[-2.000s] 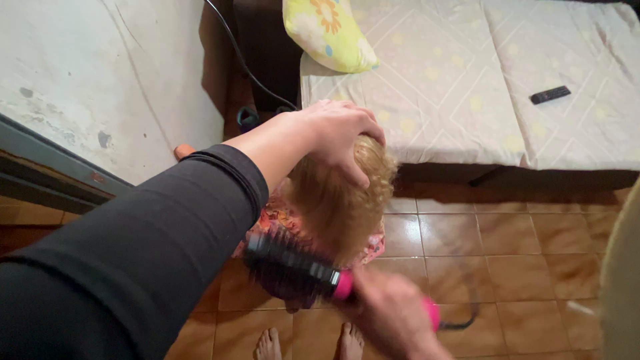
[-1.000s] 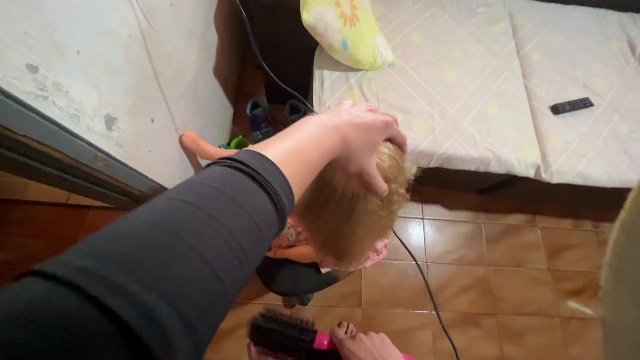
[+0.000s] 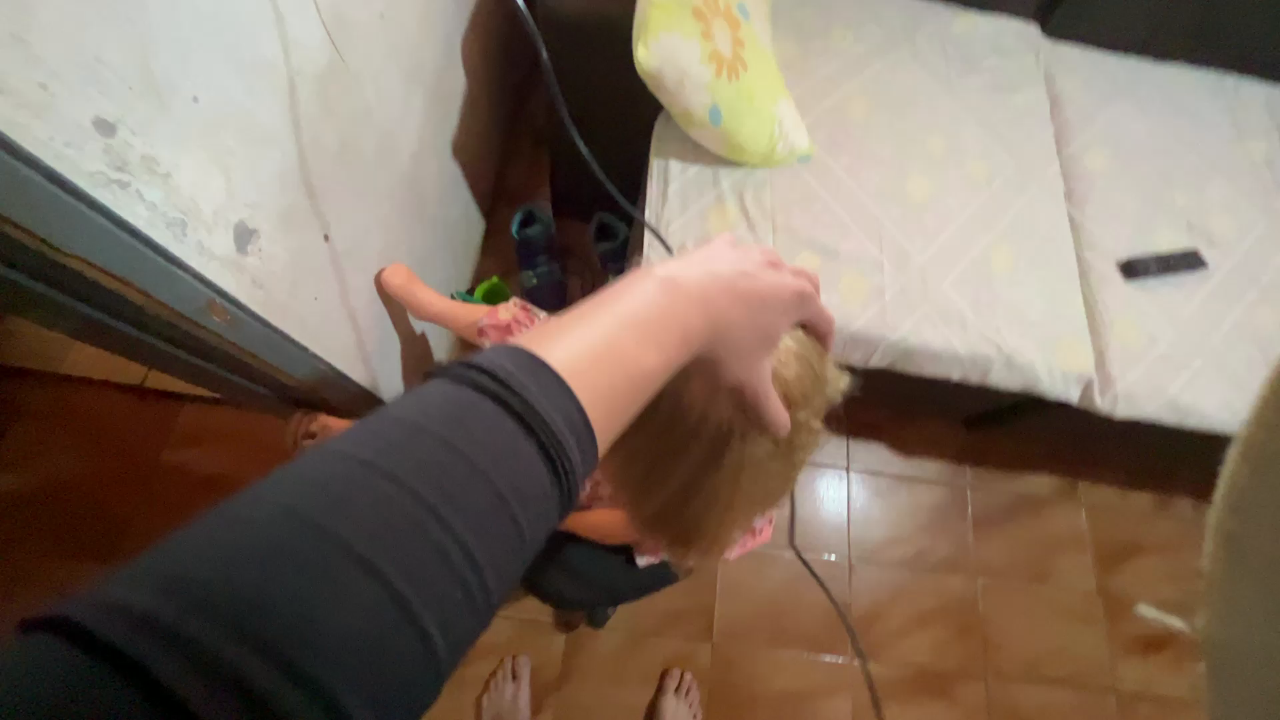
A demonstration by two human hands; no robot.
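Observation:
My left hand point(image 3: 745, 320) rests on top of a seated person's head, its fingers spread and gripping the blond hair point(image 3: 690, 460). Below the hand the hair hangs down over the person's back. The person wears a pink patterned garment point(image 3: 512, 320) and sits on a dark seat point(image 3: 595, 575). My right hand is out of the frame, and so is the hot-air brush seen earlier. A black cord point(image 3: 830, 590) runs down the right side of the hair to the bottom edge.
A cloth-covered sofa point(image 3: 930, 220) holds a yellow pillow point(image 3: 720, 90) and a black remote control point(image 3: 1163, 264). Shoes point(image 3: 538, 260) stand beside it. On the left are a wall point(image 3: 230, 150) and a door frame point(image 3: 190, 290). Bare feet point(image 3: 677, 695) are on the tiled floor point(image 3: 900, 640).
My right hand with the black and pink brush has moved down from the hair and out of view. The left hand stays on the head. The seated person's arm now shows stretched out at the left.

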